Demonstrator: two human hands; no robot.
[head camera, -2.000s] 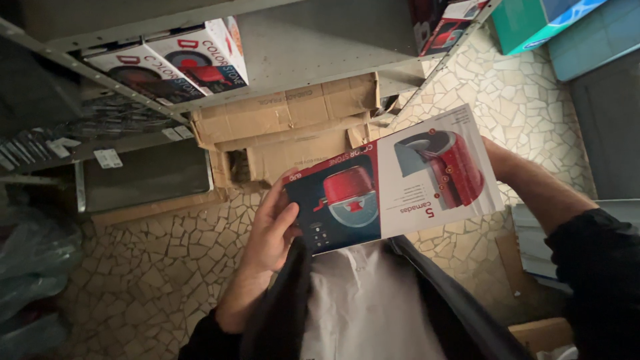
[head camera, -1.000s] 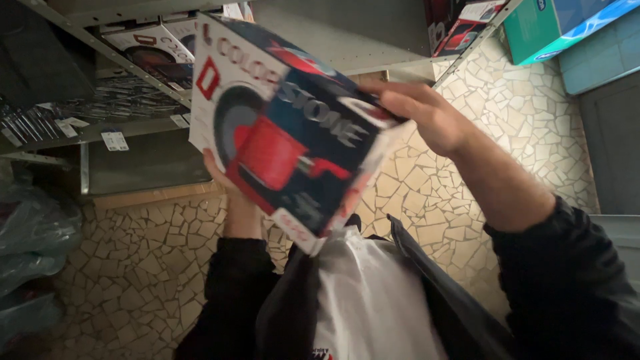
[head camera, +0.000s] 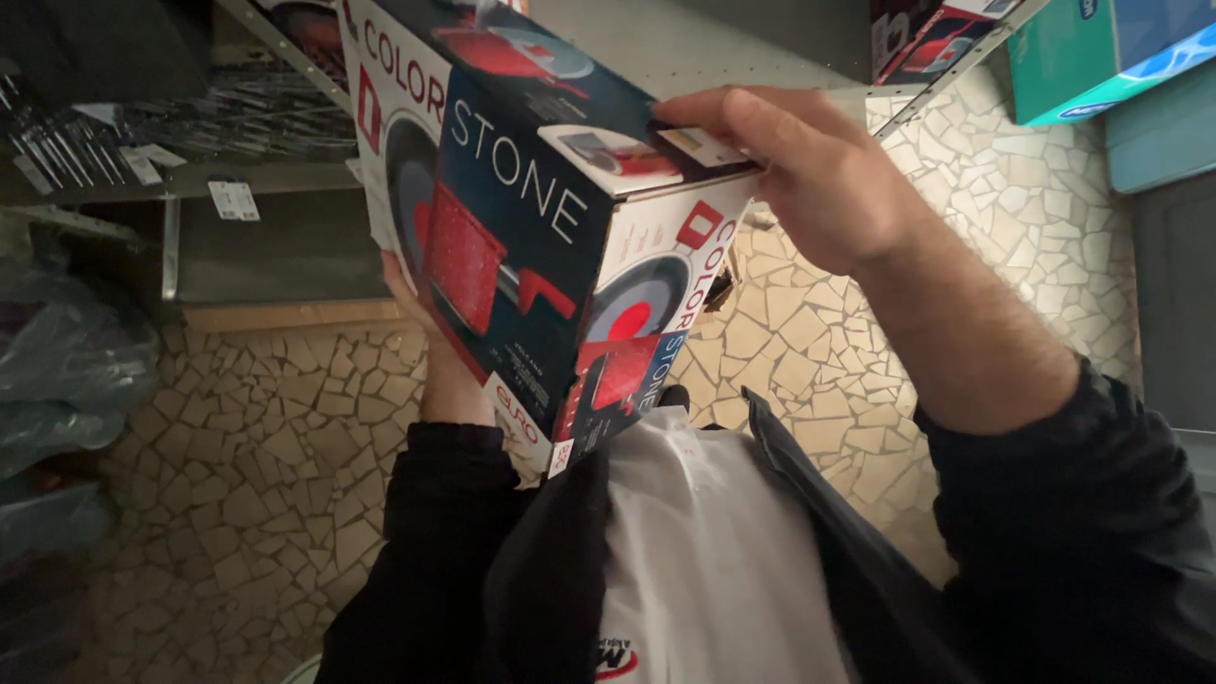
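Observation:
A printed cardboard cookware box (head camera: 513, 247), dark blue, white and red with pictures of a red pot, is held tilted in front of my chest. My right hand (head camera: 807, 171) grips its upper right corner, thumb and fingers against the top edge. From the far side and below, my left hand (head camera: 408, 294) supports the box; most of its fingers are hidden behind the carton.
Metal shelving (head camera: 722, 47) runs across the top, with similar boxes (head camera: 936, 43) at its right end. Packed metal utensils (head camera: 76, 142) lie on a lower shelf at left. Plastic-wrapped goods (head camera: 66, 361) stand far left; a green and blue box (head camera: 1073, 66) is upper right.
The box has been turned from its long side view to show other printed faces and raised toward the shelf. My right hand has moved to its upper corner.

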